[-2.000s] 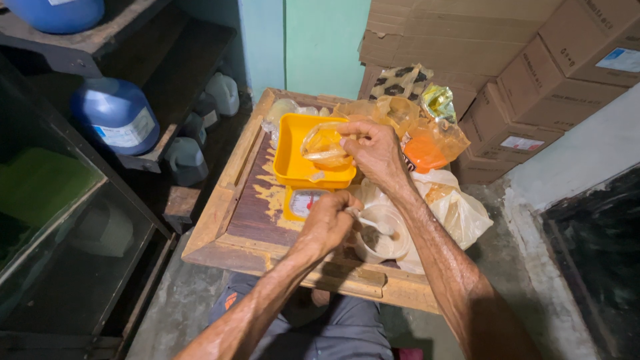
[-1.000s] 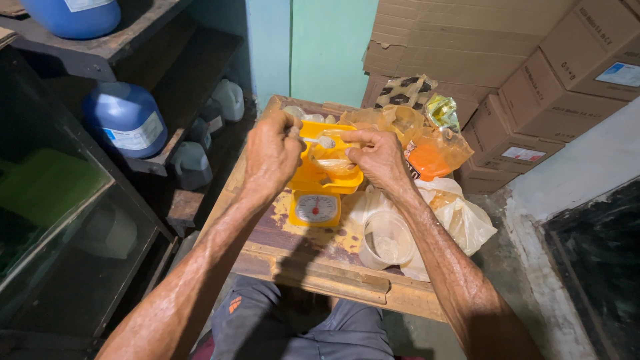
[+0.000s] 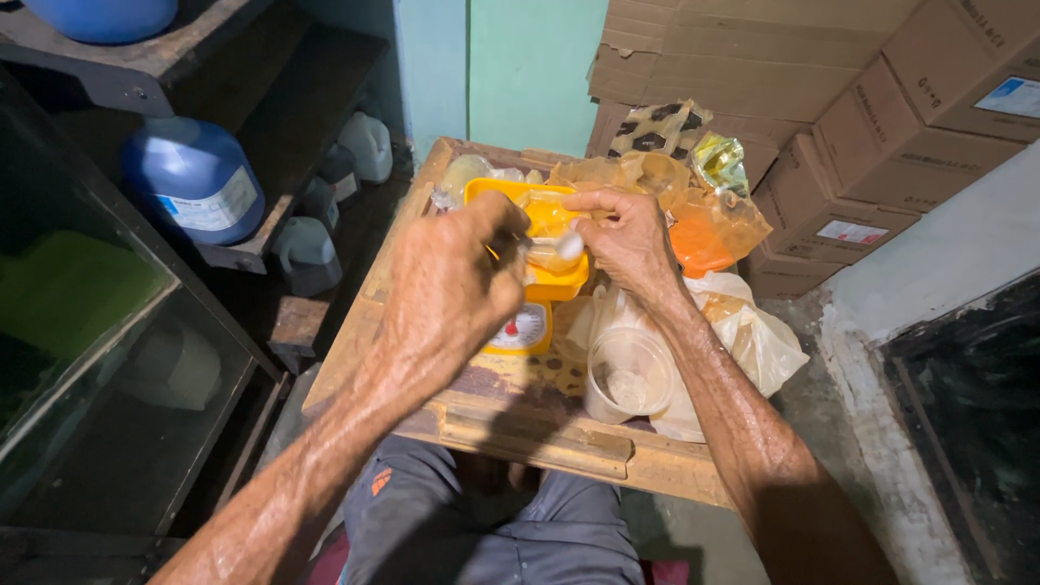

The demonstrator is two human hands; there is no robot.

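Observation:
My left hand (image 3: 459,280) grips a small white spoon (image 3: 569,244), blurred, with most of its handle hidden by the fingers. My right hand (image 3: 630,236) pinches the edge of a clear plastic bag (image 3: 548,213), which lies open in the yellow tray (image 3: 575,282). That tray sits on a yellow kitchen scale (image 3: 520,327) with a round white dial, partly behind my left hand. Just right of the scale stands a clear round plastic tub (image 3: 630,375) with pale powder at its bottom, beside my right forearm.
The wooden table (image 3: 349,357) also carries an orange-filled bag (image 3: 705,244), a white plastic bag (image 3: 760,345) and a green-gold packet (image 3: 721,162). Left are shelves with a blue jug (image 3: 195,183); right are stacked cardboard boxes (image 3: 902,150). A glass-fronted cabinet (image 3: 122,390) stands near my left arm.
My left hand with the spoon has gone from the powder tub up to the bag over the tray. My right hand still holds the bag's edge.

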